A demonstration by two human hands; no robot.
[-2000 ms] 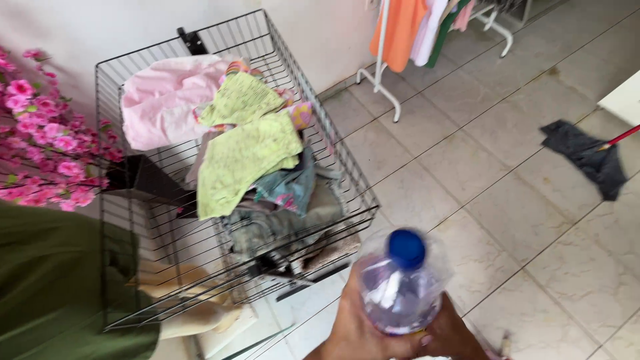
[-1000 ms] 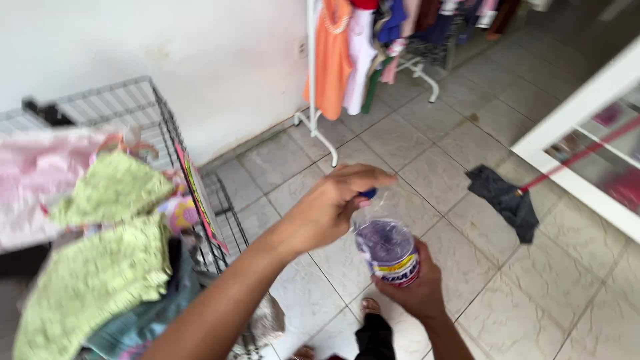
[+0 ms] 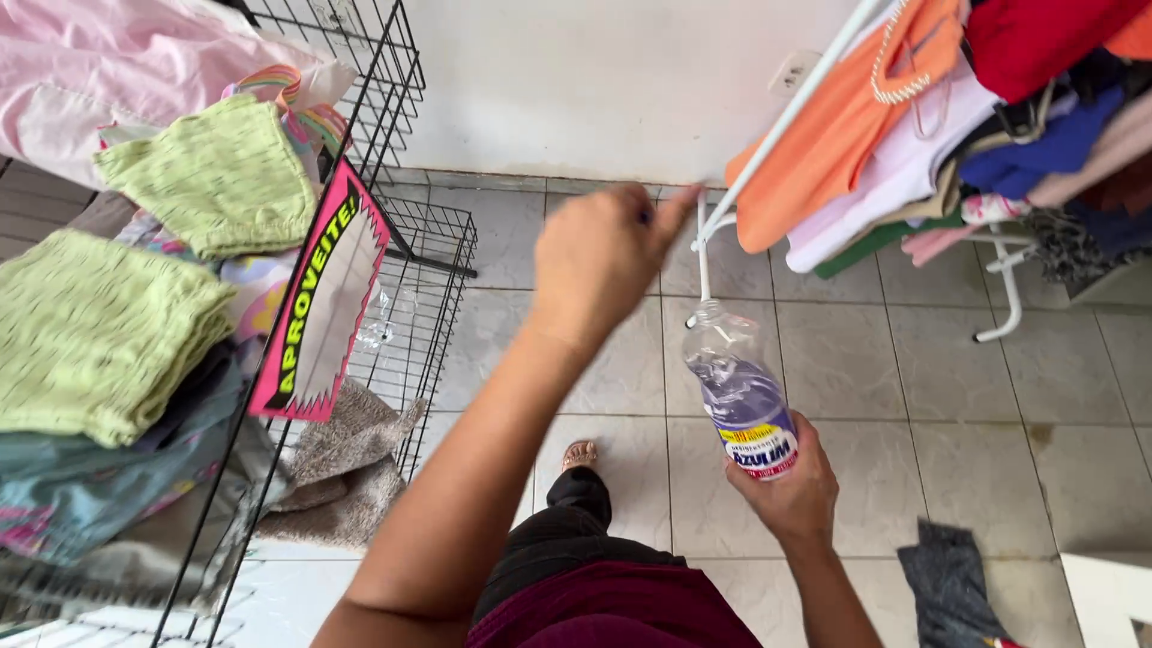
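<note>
My right hand (image 3: 796, 481) grips the lower part of a clear plastic Azulim cleaner bottle (image 3: 742, 396), which holds purple liquid and leans a little to the left. The bottle's neck is uncapped. Up and to the left of the bottle, apart from it, my left hand (image 3: 603, 252) is closed, thumb out, around a dark blue cap (image 3: 643, 217) that shows only in part between the fingers.
At left a black wire basket (image 3: 396, 81) holds folded clothes (image 3: 108, 333) and bears a pink sign (image 3: 319, 306). A white clothes rack (image 3: 774, 135) with hanging garments stands upper right. A dark cloth (image 3: 949, 580) lies on the tiled floor, near white furniture (image 3: 1107, 585).
The blue cap, on the bottle two seconds ago, is off its neck. My left hand has moved away from the bottle with it. The view has swung considerably.
</note>
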